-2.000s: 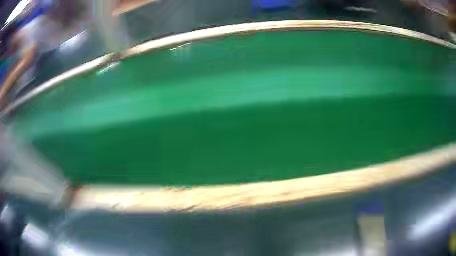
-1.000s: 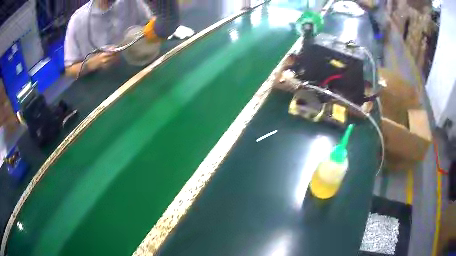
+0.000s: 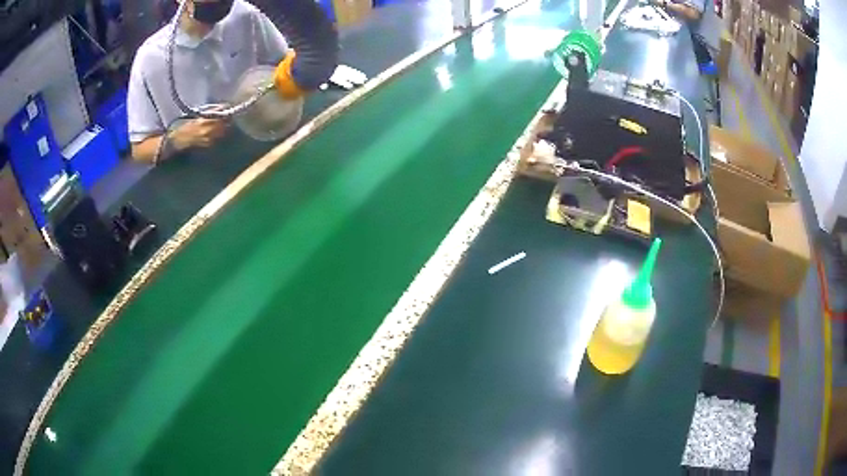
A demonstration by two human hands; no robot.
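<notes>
Neither of my hands is in the picture. A squeeze bottle with yellow liquid and a green pointed nozzle stands upright on the dark green bench, right of the middle. A small white stick lies on the bench to its upper left. Behind them is a dark soldering station with a green reel, a red wire and a pale cable curving down its right side.
The green conveyor belt runs left of the bench behind a chipped cream rail. A person sits across it beside a flexible duct. Cardboard boxes and a black bin of silvery parts are at right.
The view has swung from the belt to the bench with the bottle, then shifted slightly and sharpened. The bottle and stick rest in the same places on the bench.
</notes>
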